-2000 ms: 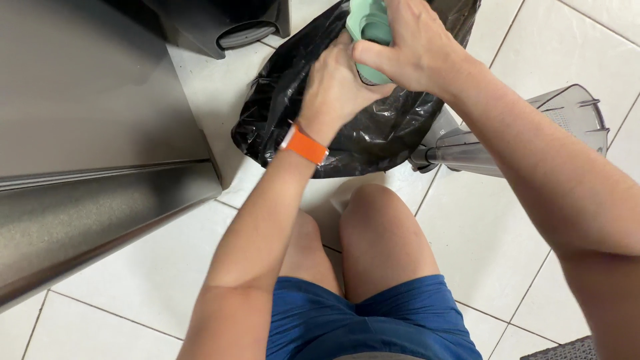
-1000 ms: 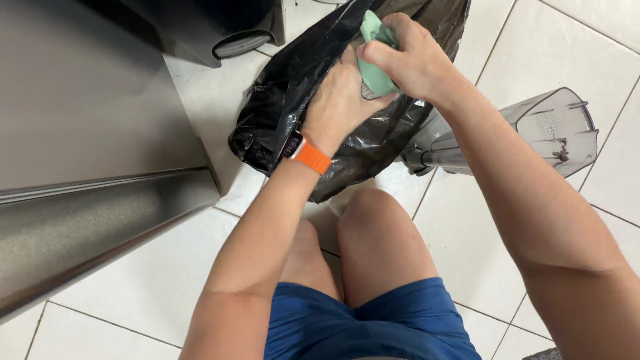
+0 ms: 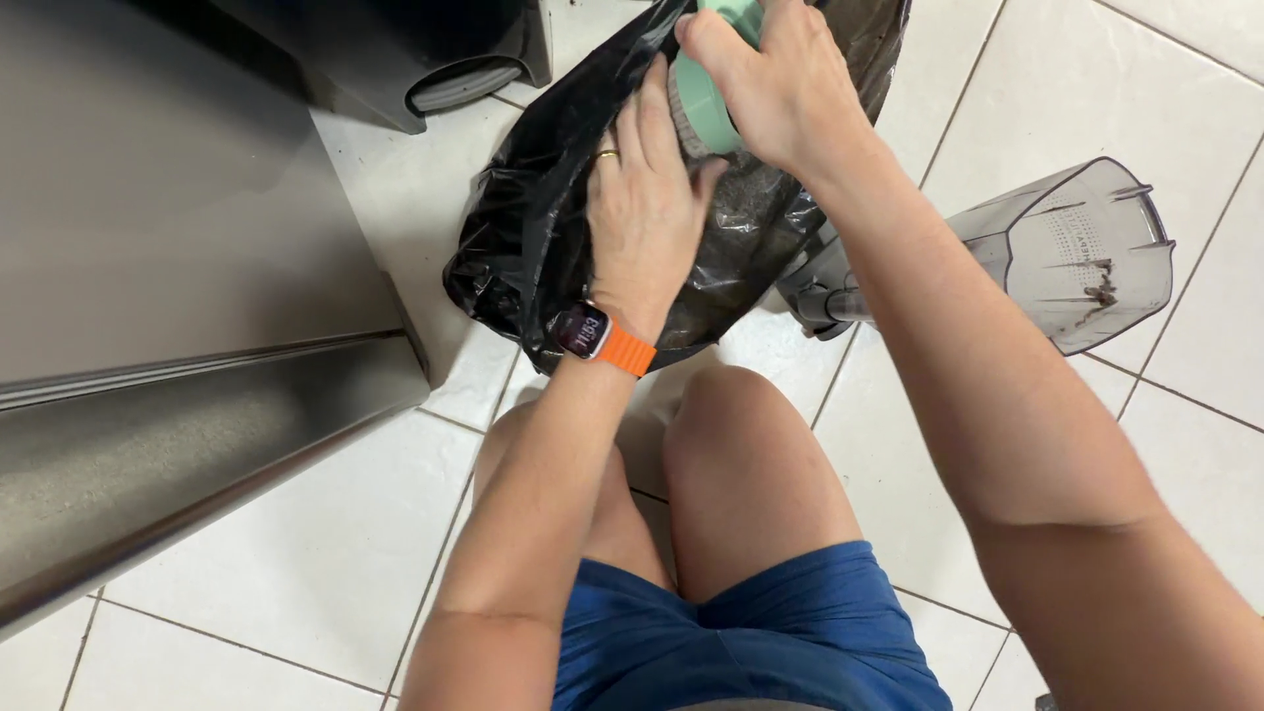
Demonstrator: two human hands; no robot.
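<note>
My right hand [image 3: 780, 89] grips a mint-green scrub brush [image 3: 703, 111] with short pale bristles, near the top of the view. The bristles face my left hand [image 3: 647, 207], which is spread palm down with its fingers beside them. Whether my left hand holds something beneath it cannot be seen. Both hands are over a black plastic bag [image 3: 533, 197] on the tiled floor. Right of the bag, partly behind my right forearm, lies a clear grey plastic container [image 3: 1076, 247], apparently a vacuum cleaner's dust bin, with dark debris inside.
A steel-coloured appliance [image 3: 178, 197] with a lower ledge [image 3: 197, 454] stands at the left. A black housing with a round opening [image 3: 464, 87] is at the upper left, close to the bag. White floor tiles [image 3: 267, 553] surround my bare knees.
The brush has turned in my right hand, and its bristles now show beside my left fingers. My left hand has flattened and its fingers have straightened. The bag remains under both hands.
</note>
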